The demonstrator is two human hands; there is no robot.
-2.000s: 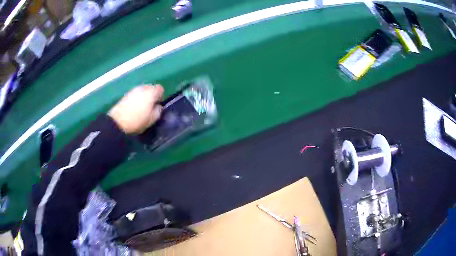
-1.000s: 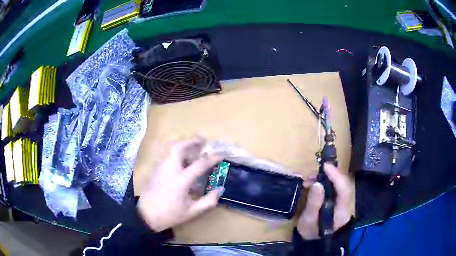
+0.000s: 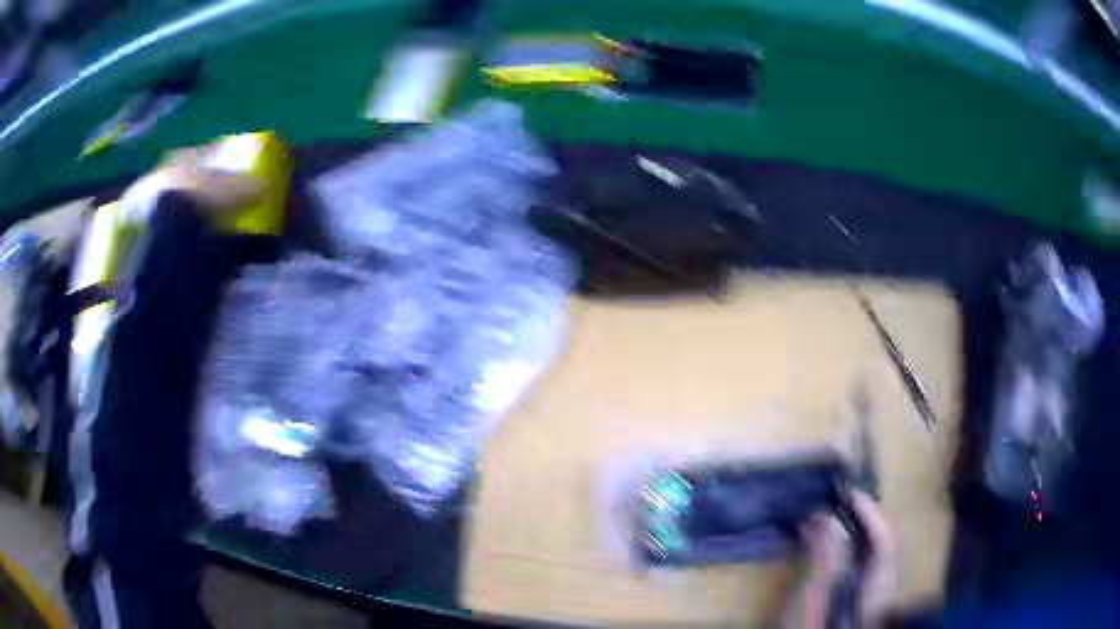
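The head view is strongly blurred. The black device (image 3: pixel 768 506) lies on the tan cardboard mat (image 3: pixel 688 369), with the green circuit board (image 3: pixel 667 510) at its left end and a pale, see-through sleeve around it. My right hand (image 3: pixel 860 553) is at the device's right end, closed around the dark handle of the soldering iron (image 3: pixel 847 522), which points up. My left hand (image 3: pixel 221 187) is stretched out to the upper left, against a yellow-edged battery stack (image 3: pixel 264 184). The blur hides whether its fingers grip a battery.
Silvery bubble-wrap bags (image 3: pixel 405 307) are heaped between my left arm and the mat. The black fan (image 3: pixel 651 234) stands behind the mat. Tweezers (image 3: pixel 899 359) lie at the mat's upper right. The blurred solder unit (image 3: pixel 1044 369) is at the right. Batteries (image 3: pixel 547 74) lie on the green surface.
My left hand has left the circuit board and moved to the battery stacks at the upper left. The view has turned left. My right hand still holds the soldering iron beside the device.
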